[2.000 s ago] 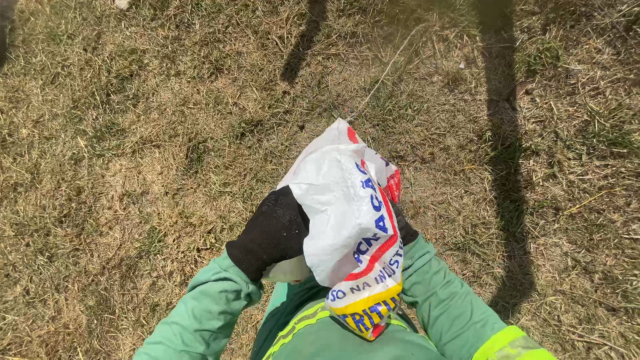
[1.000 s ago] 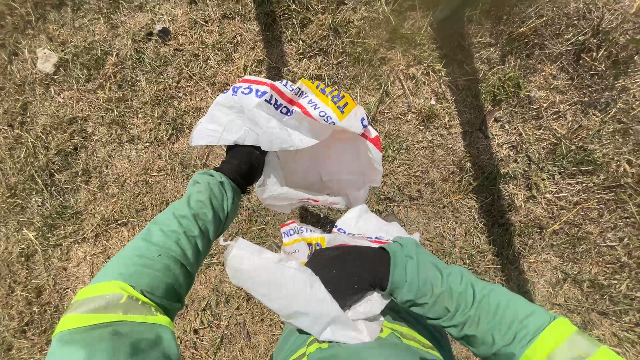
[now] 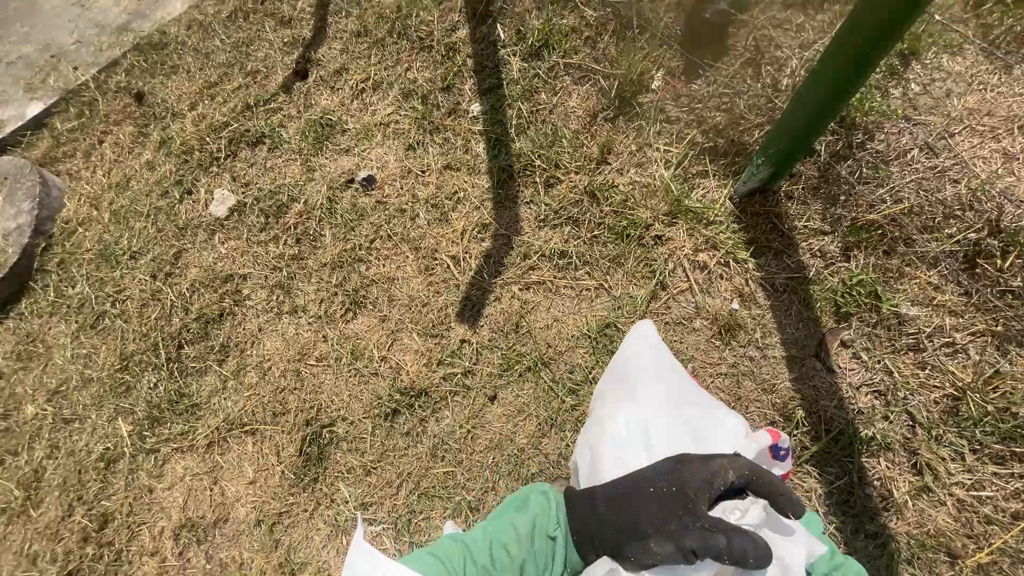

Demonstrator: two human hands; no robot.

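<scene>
My left hand, in a black work glove below a green sleeve, lies across a crumpled white woven plastic sack at the bottom, right of centre. Its fingers curl over a bunched part of the sack. Red and blue print shows on a fold at the sack's right side. A pointed white piece of similar material stands at the bottom edge, left of the sleeve. My right hand is hidden under or behind the sack; only a bit of its green sleeve shows at the lower right.
A green post meets the ground at the upper right. Dry, patchy grass bears long dark shadows. At the upper left lies a concrete slab, with a large stone block below it. A small pale stone rests on the grass.
The two hands, apart one second ago with white printed material at each, are now close together at the sack. My left hand has come over its top. The view has shifted, bringing in the post and slab.
</scene>
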